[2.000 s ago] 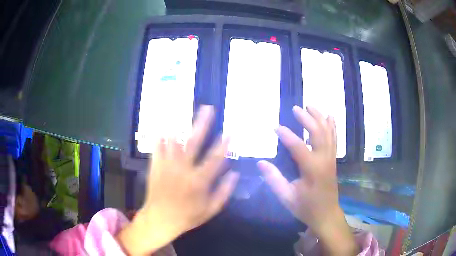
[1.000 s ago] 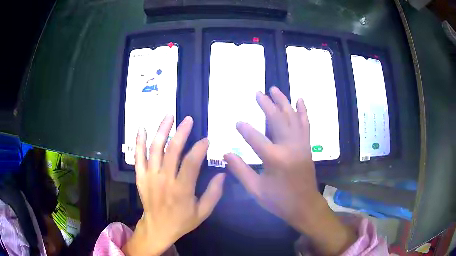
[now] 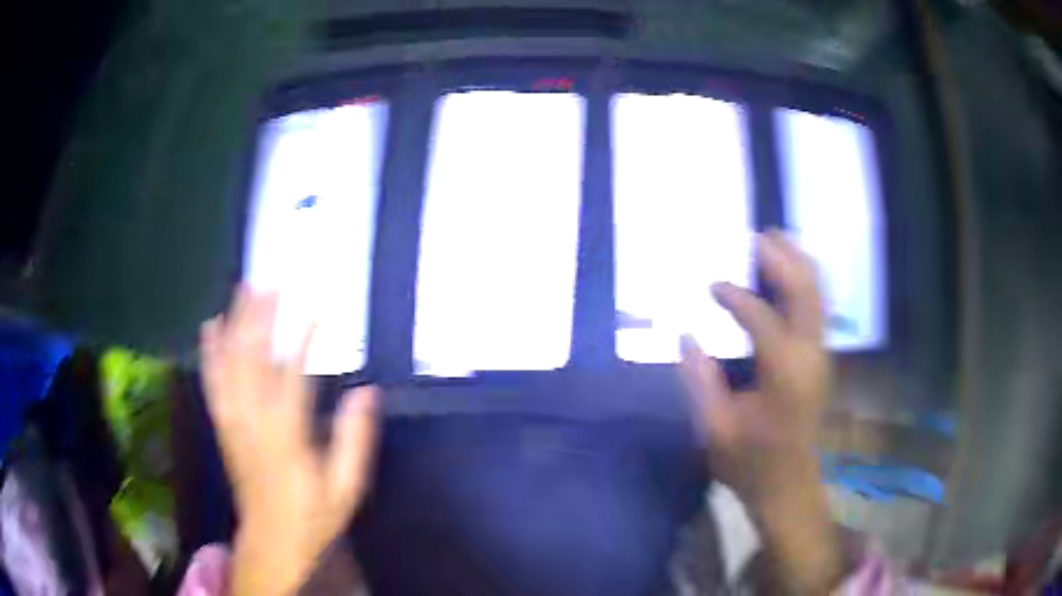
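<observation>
Several smartphones lie face up in side-by-side pockets of a wide black tray (image 3: pixel 397 233), their screens lit near-white. The leftmost smartphone (image 3: pixel 317 210) shows a small dark mark; the middle-left smartphone (image 3: pixel 501 233) is uncovered. My left hand (image 3: pixel 274 431) is over the lower left edge of the leftmost smartphone, fingers apart, holding nothing. My right hand (image 3: pixel 769 373) is over the lower right of the middle-right smartphone (image 3: pixel 681 210) and the gap beside the rightmost smartphone (image 3: pixel 833 210), fingers apart and empty. The frame is blurred; I cannot tell whether fingertips touch the screens.
A dark tray (image 3: pixel 466 23) lies beyond the phone tray on the green bench top (image 3: pixel 151 198). Bright green items (image 3: pixel 140 431) and a blue object (image 3: pixel 29 361) are at the lower left. Blue material (image 3: pixel 885 479) is at the lower right.
My left hand has moved left. My right hand has moved right, from the middle phones toward the rightmost one, uncovering the middle-left screen. The tray appears slightly further left in view.
</observation>
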